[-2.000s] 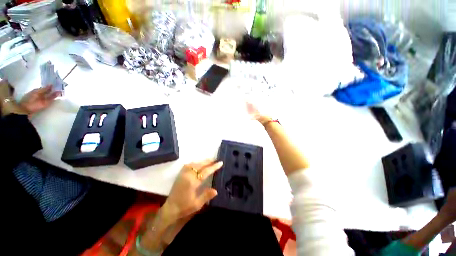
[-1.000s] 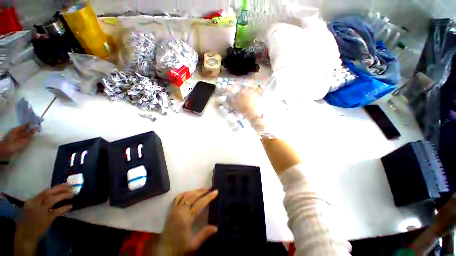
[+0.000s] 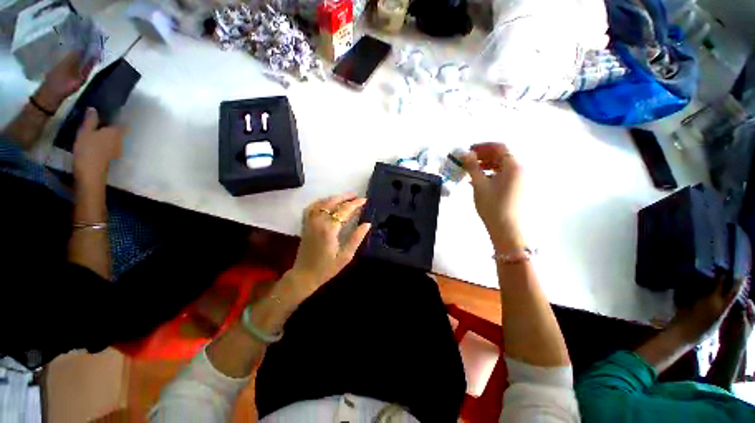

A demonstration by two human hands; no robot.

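An empty black foam insert box [image 3: 402, 216] lies in front of me at the table edge, its two slots and larger lobed hole dark. My left hand [image 3: 331, 235] rests at the box's left side, fingers touching it, a ring on one finger. My right hand [image 3: 495, 178] is right of the box, its fingertips closed on a white charging case [image 3: 455, 165] with a blue band. More white pieces [image 3: 414, 160] lie just behind the box, too blurred to tell apart.
A filled box [image 3: 261, 149] lies left. A person's hands [image 3: 95, 140] at far left hold another black box. Silver pile [image 3: 269, 37], red carton [image 3: 335, 29], smartphone [image 3: 362, 62] and white cases [image 3: 451, 78] lie behind. Stacked black boxes [image 3: 679, 240] and a dark phone [image 3: 652, 159] are right.
My right hand has come back from the white pieces with a case; white pieces now lie behind the box. The person at left has taken one filled box away.
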